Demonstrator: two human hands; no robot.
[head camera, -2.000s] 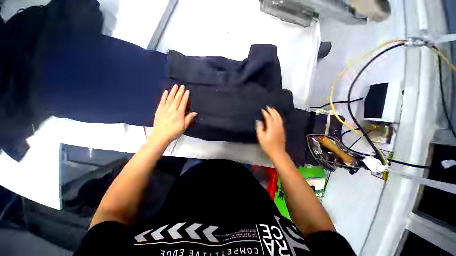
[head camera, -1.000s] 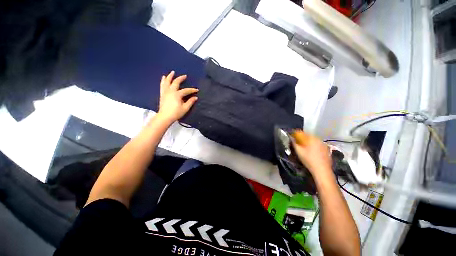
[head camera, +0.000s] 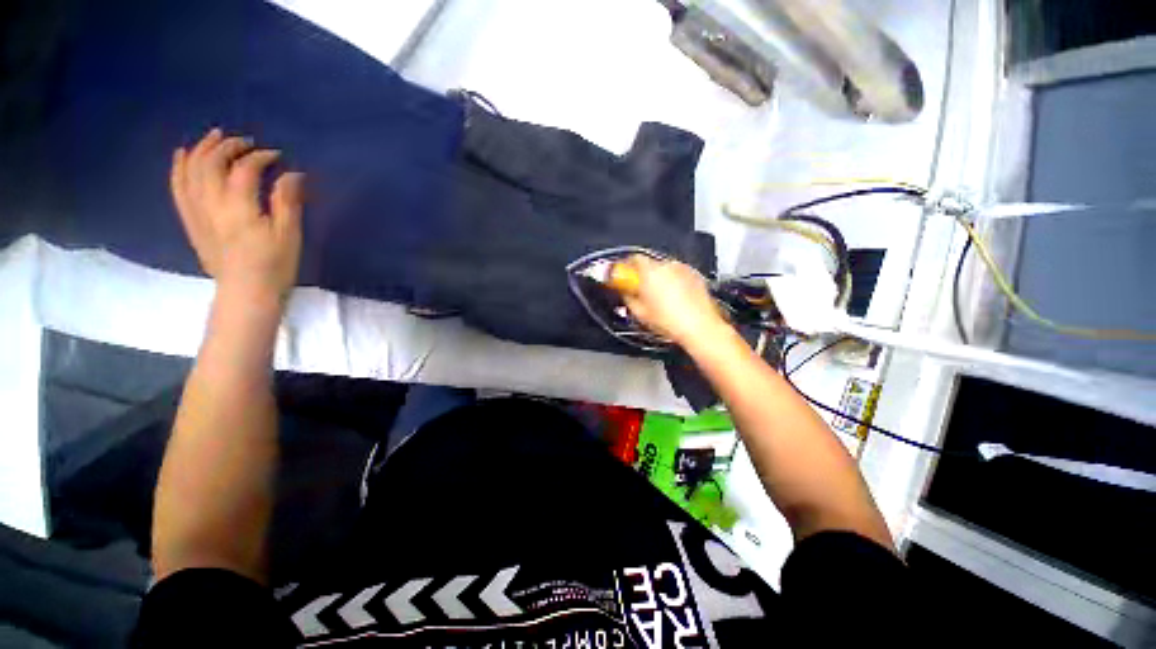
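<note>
A dark grey garment (head camera: 520, 241) lies across the right part of the navy-covered board (head camera: 368, 152). My right hand (head camera: 666, 298) is closed on the yellow-orange handle of the steam iron (head camera: 596, 276). The iron sits on the right part of the garment, its pointed tip to the left. My left hand (head camera: 238, 209) is over the navy cover, left of the garment, fingers spread and holding nothing. I cannot tell whether it touches the cover.
A white-covered table (head camera: 558, 64) is under the board. A long pale padded arm (head camera: 875, 70) is at the upper right. Yellow and black lines run from the iron to the right wall. A green box (head camera: 678, 456) is below the board's right end.
My right hand went from lying on the garment to gripping the iron, and has brought it left onto the cloth. My left hand has moved off the garment to the left. The view has shifted.
</note>
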